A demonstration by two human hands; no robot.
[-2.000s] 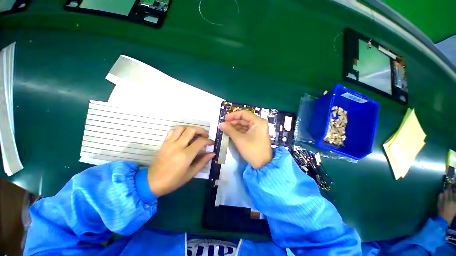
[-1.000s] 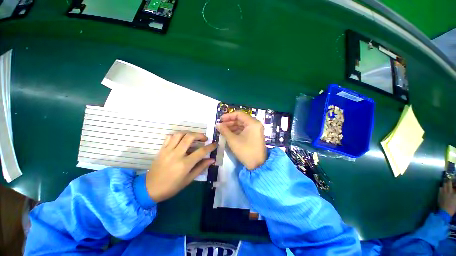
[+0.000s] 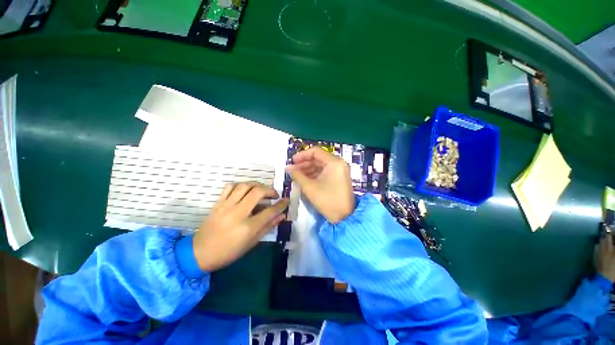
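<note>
An open black tablet unit (image 3: 317, 294) lies in front of me, with a circuit board at its far end and a white inner panel. A narrow pale strip (image 3: 294, 204) runs along its left side, between my hands. My left hand (image 3: 232, 219) is bare, its fingers spread over the lined white sheet (image 3: 162, 189), fingertips at the tablet's left edge beside the strip. My right hand (image 3: 325, 183) is bare, over the tablet's board end. Its thumb and index finger are pinched together near the strip's upper end. Whether they hold it is too small to tell.
A blue bin (image 3: 480, 158) with tan bits stands right of the tablet, beside clear plastic (image 3: 402, 158). Loose dark parts (image 3: 413, 217) lie nearer. Pale yellow sheets (image 3: 541, 183) lie further right. Other open tablets (image 3: 510, 84) lie beyond. Another person's hand (image 3: 605, 256) shows at right.
The tablets at the far left have shifted rightward in view, while the bin and yellow sheets have shifted slightly left. Both hands keep nearly the same pose at the tablet's left edge.
</note>
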